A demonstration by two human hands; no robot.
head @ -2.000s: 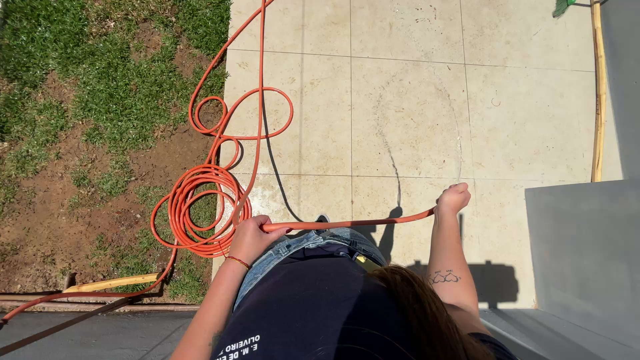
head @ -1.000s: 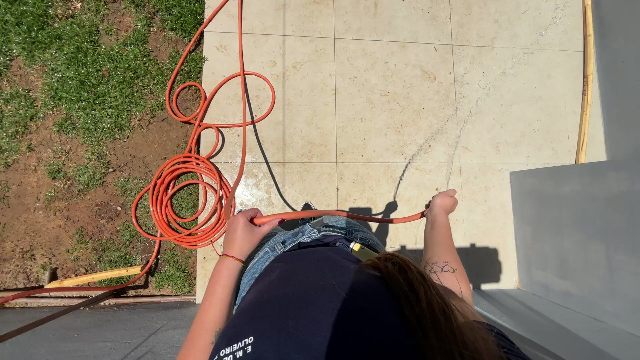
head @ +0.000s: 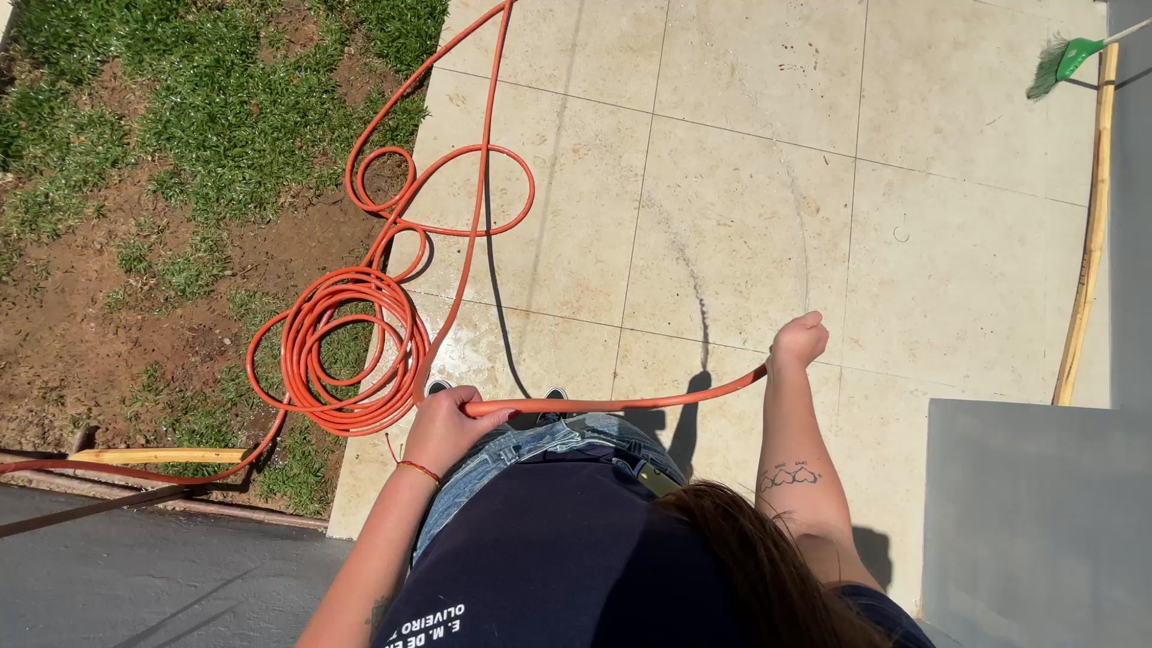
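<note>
An orange garden hose [head: 621, 403] runs across the front of my waist between both fists. My left hand [head: 450, 423] is closed around it beside the coiled part [head: 355, 351], which lies half on the soil and half on the tiles. At the right, my right hand [head: 799, 340] grips the hose near its end; the nozzle or open end is hidden in my fingers. A thin stream of water [head: 796, 207] leaves that hand and arcs away over the beige tiles, with its shadow on the floor.
Looser hose loops [head: 486, 148] lie along the edge of tile and grass [head: 216, 108]. A green broom [head: 1071, 65] and a long yellowish strip [head: 1093, 225] are by the grey wall at right. A grey block [head: 1026, 513] stands near my right elbow.
The water stream, which leaned to the right a second ago, now points more straight ahead and slightly left. Both hands keep their hold on the hose. The view has shifted, bringing the broom into sight.
</note>
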